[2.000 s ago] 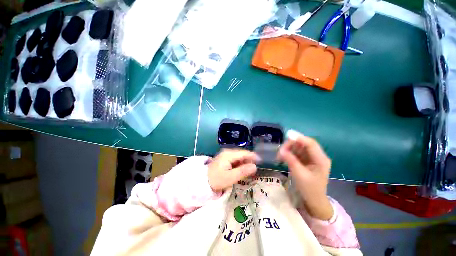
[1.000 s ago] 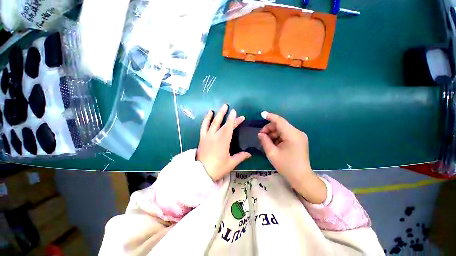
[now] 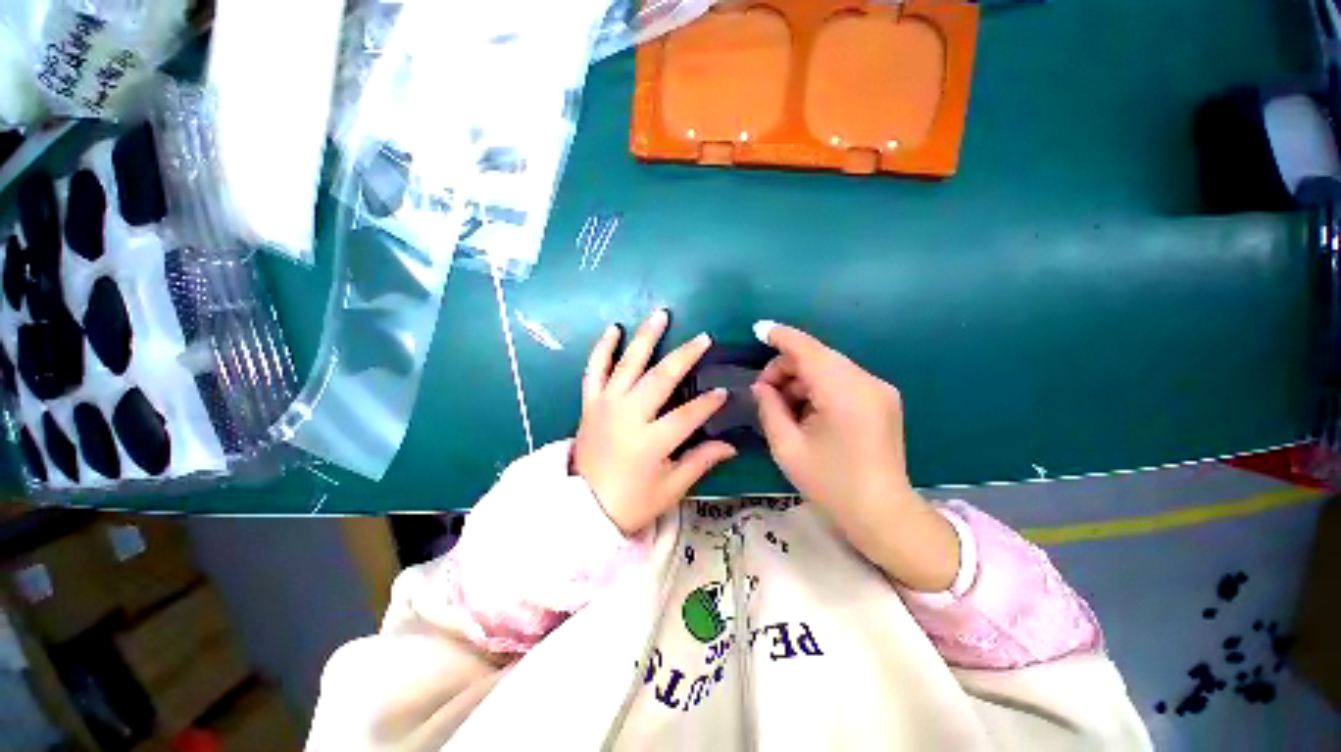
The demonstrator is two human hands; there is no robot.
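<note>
A black housing (image 3: 727, 400) with a greyish face lies on the green mat at the bench's front edge, partly hidden by both hands. My left hand (image 3: 647, 419) rests over its left side with fingers spread, fingertips on the housing and thumb along its near edge. My right hand (image 3: 831, 426) is at its right side, thumb and index finger close together at the face, with a pale cot on one fingertip. Whether a film is between those fingertips cannot be told. A second housing is not distinguishable under the hands.
An orange fixture (image 3: 803, 91) with two recesses lies ahead. Film sheets (image 3: 385, 353), white backing paper (image 3: 275, 125) and a blister tray of black housings (image 3: 206, 426) lie left. Another black housing (image 3: 1235, 152) stands right. Thin clear strips (image 3: 596, 241) lie ahead-left.
The hands came down from holding a blurred piece near my body onto the black housing. In the last second they barely moved, while the view shifted slightly.
</note>
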